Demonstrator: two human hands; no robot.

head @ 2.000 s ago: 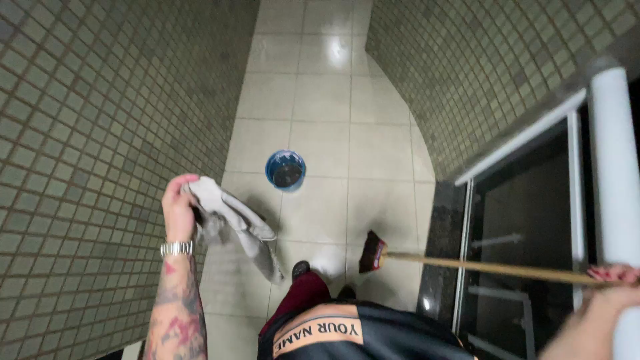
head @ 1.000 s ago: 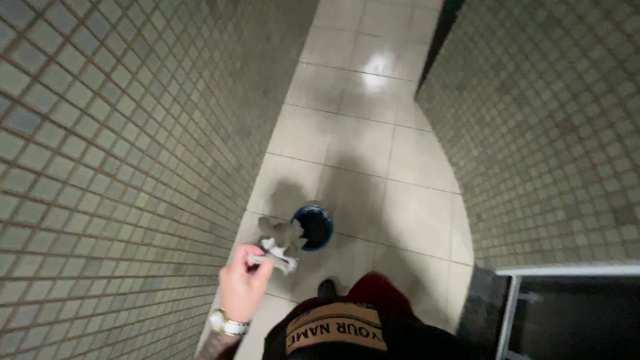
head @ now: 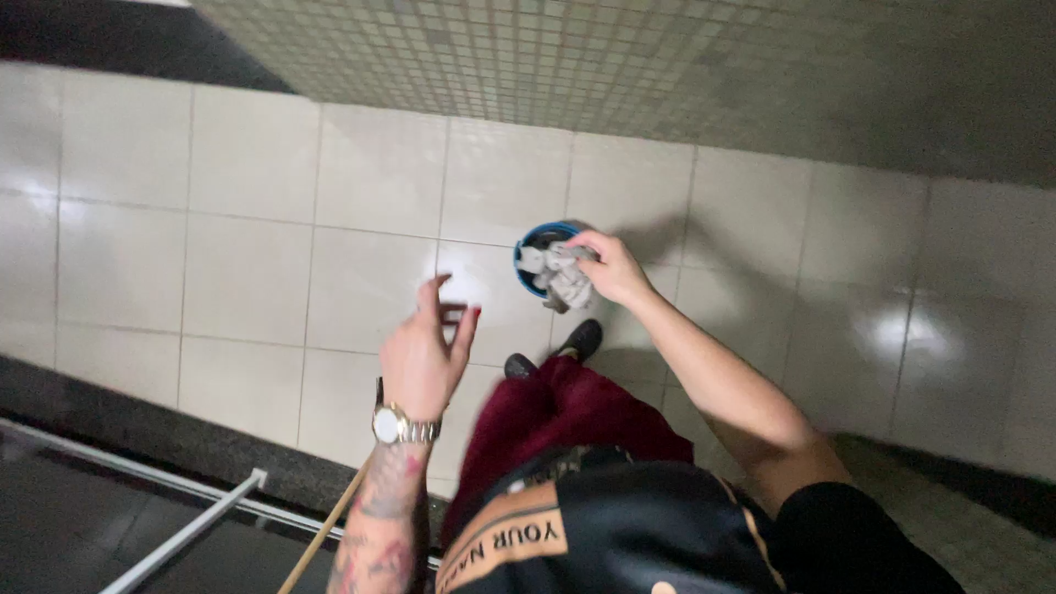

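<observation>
My right hand [head: 609,262] grips a crumpled grey-white cloth [head: 569,276] over a blue bucket [head: 518,262]. Part of the cloth lies across the bucket's opening and part hangs outside its near rim; the dark inside shows beside it. To the left of the bucket, my left hand [head: 427,351] is in the air with its fingers apart and nothing in them, a metal watch [head: 404,425] on its wrist. A wooden broom handle [head: 326,528] slants down beside my left forearm; its brush end is hidden.
Pale square floor tiles [head: 247,272] surround the bucket. A mosaic-tiled wall [head: 495,58] runs along the far side. At the lower left are a dark stone sill [head: 148,412] and a white metal frame [head: 181,536]. My dark shoes [head: 582,338] stand just short of the bucket.
The cloth was in my left hand; now my right hand holds it at the bucket, and my left hand is free. The broom handle has left my right hand. The view has turned strongly.
</observation>
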